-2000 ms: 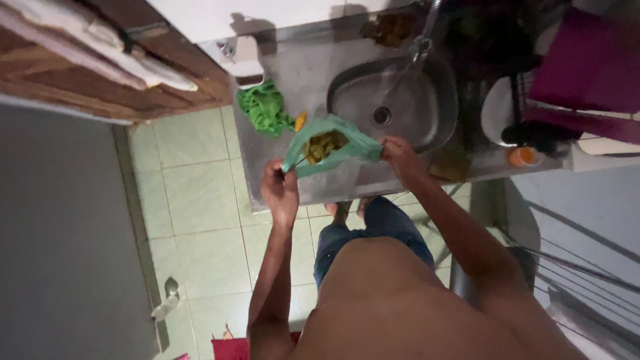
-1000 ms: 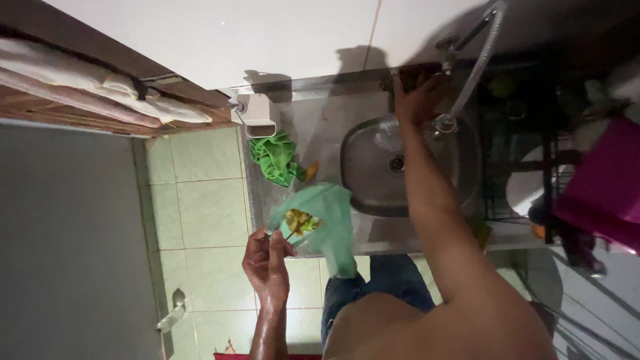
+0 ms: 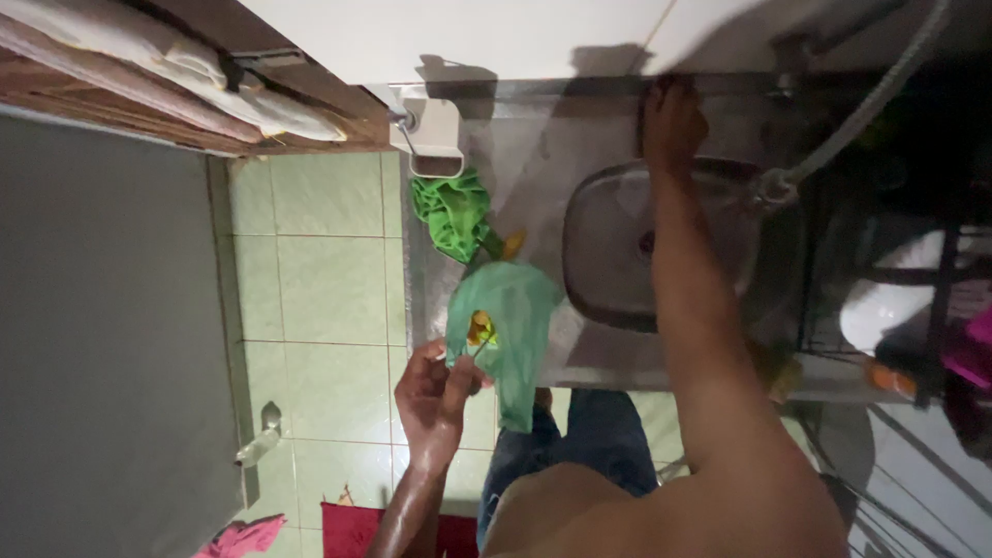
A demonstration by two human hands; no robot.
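My left hand [image 3: 438,387] grips the rim of a translucent green plastic bag [image 3: 515,333] over the front edge of the counter. Yellow and green food scraps [image 3: 480,328] show through the bag's mouth, and a thin dark handle or stick reaches from the fingers toward them. My right hand [image 3: 676,124] is stretched out to the back of the counter, behind the sink basin [image 3: 612,248]. Its fingers are in shadow over something dark, so what they touch or hold is unclear.
A bright green cloth [image 3: 453,213] lies beside a white dispenser [image 3: 438,136], with a small orange-yellow piece [image 3: 513,244] near it. A flexible faucet hose [image 3: 868,116] arches over the basin's right side. At the right stands a dark dish rack [image 3: 860,271] with a white dish.
My right hand has let go of the bag's right side and reached to the back of the counter. The bag now hangs from my left hand. Dark scraps seen behind the sink earlier are largely covered.
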